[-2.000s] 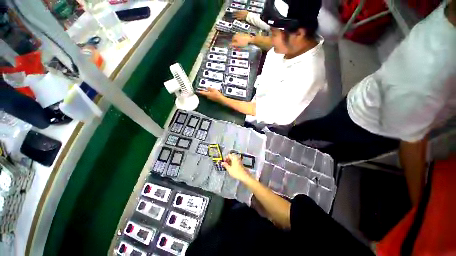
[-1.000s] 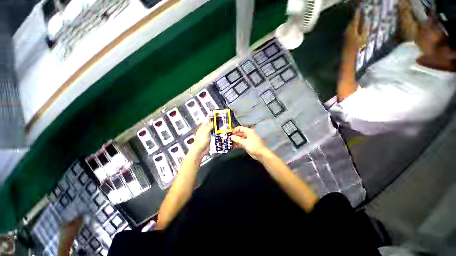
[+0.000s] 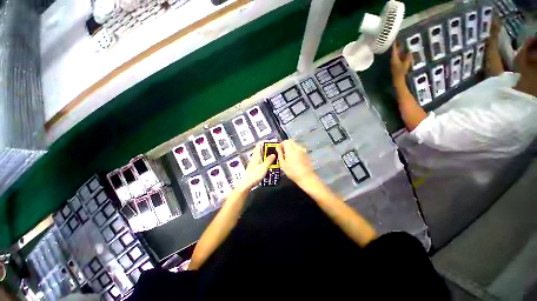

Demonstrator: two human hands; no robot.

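A part-assembled phone (image 3: 271, 156) with a yellow rim round a dark screen window and a keypad below is held upright at the picture's centre. My left hand (image 3: 257, 167) grips its left side, with a finger or thumb over the window. My right hand (image 3: 293, 160) grips its right upper side. The phone's back is hidden. White phone bodies (image 3: 221, 141) with dark red spots lie in two rows in a tray just left of my hands. Black front housings (image 3: 355, 166) with pale keypads lie on a grey blister tray (image 3: 377, 144) to the right.
Reddish-rimmed units (image 3: 141, 176) and another tray of frames (image 3: 109, 226) lie further left. A green belt (image 3: 153, 100) runs behind the trays. A white fan (image 3: 377, 36) stands at the back right. A person in white (image 3: 471, 126) at right has hands at a tray of bodies (image 3: 450, 56).
Two seconds ago only my right hand showed, at the yellow-rimmed frame over the tray. Now both hands hold the phone by the bodies, my fingers closer over its window than a second ago.
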